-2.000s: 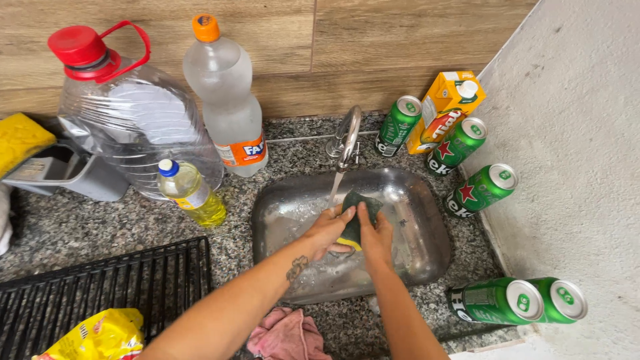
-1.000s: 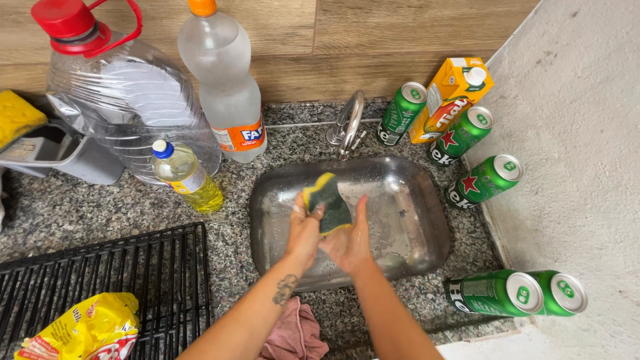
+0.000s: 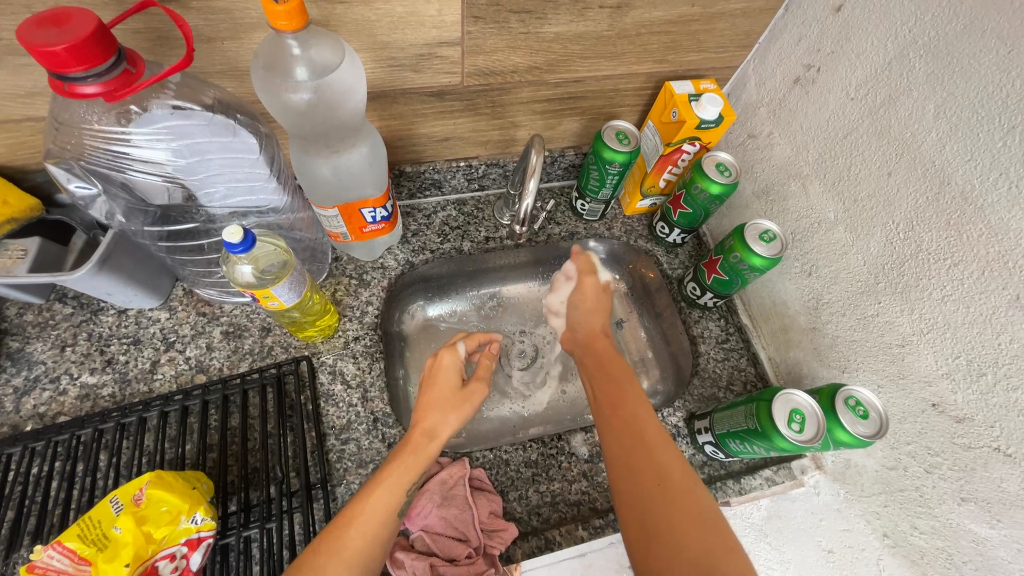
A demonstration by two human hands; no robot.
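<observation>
Over the right side of the stainless steel sink, my right hand is closed around a foam-covered thing, likely the sponge; suds hide most of it. My left hand hovers over the left part of the basin, fingers bent and apart, a little foam on one finger, holding nothing. Suds and drops lie around the drain. The chrome faucet stands behind the basin, and no stream of water shows under it.
Green beer cans and a juice carton line the right side. At the left stand a large plastic jug, a Fanta bottle and a dish soap bottle. A black rack and pink cloth lie nearer.
My hands have moved apart; both were at the green and yellow sponge before. The sponge is now foamy in my right hand. The water that ran from the faucet two seconds ago has stopped.
</observation>
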